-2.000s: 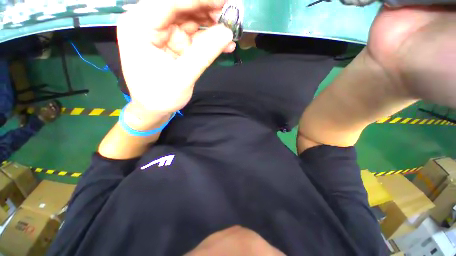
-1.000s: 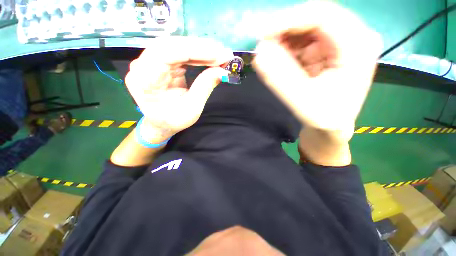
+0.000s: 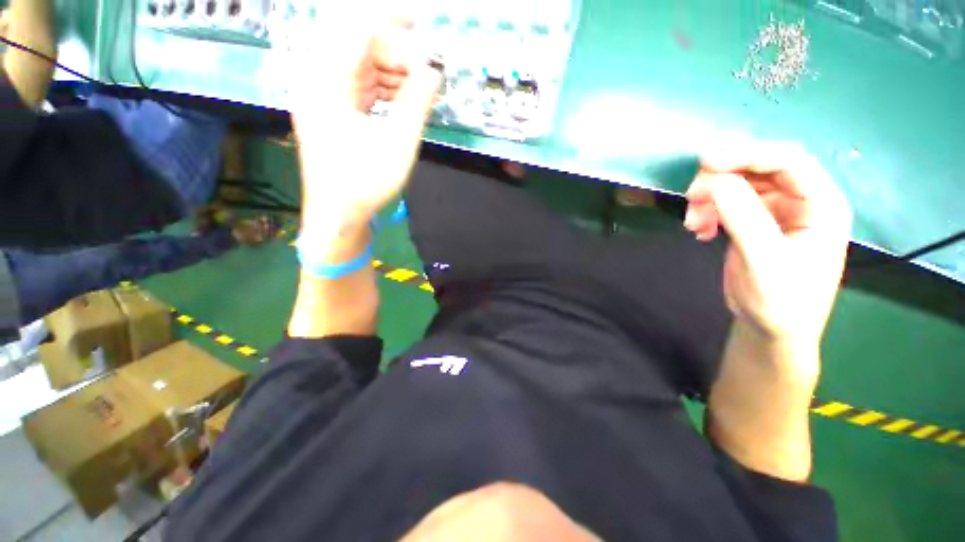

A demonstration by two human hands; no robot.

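The white blister tray [image 3: 476,116] lies near the bench's front edge, with small dark units in a few pockets. My left hand [image 3: 365,138], with a blue wrist band, is over the tray's left part. A small dark unit [image 3: 435,66] shows at its fingertips; glare blurs the grip. My right hand [image 3: 778,238] is at the bench's front edge, its fingers bent and its thumb and finger close together; nothing held can be made out. A loose pile of tiny screws [image 3: 778,56] lies on the green mat, beyond my right hand.
The dark part tray [image 3: 206,19] is at the upper left. Clear trays [image 3: 899,23] show at the upper right. A black cord [image 3: 931,249] crosses the bench edge at right. Another person's arm [image 3: 26,74] is at left. Cardboard boxes [image 3: 132,408] stand on the floor at lower left.
The view has swung to the right. My left hand has carried the small unit from in front of the bench edge to over the tray. My right hand has moved away from it to the right.
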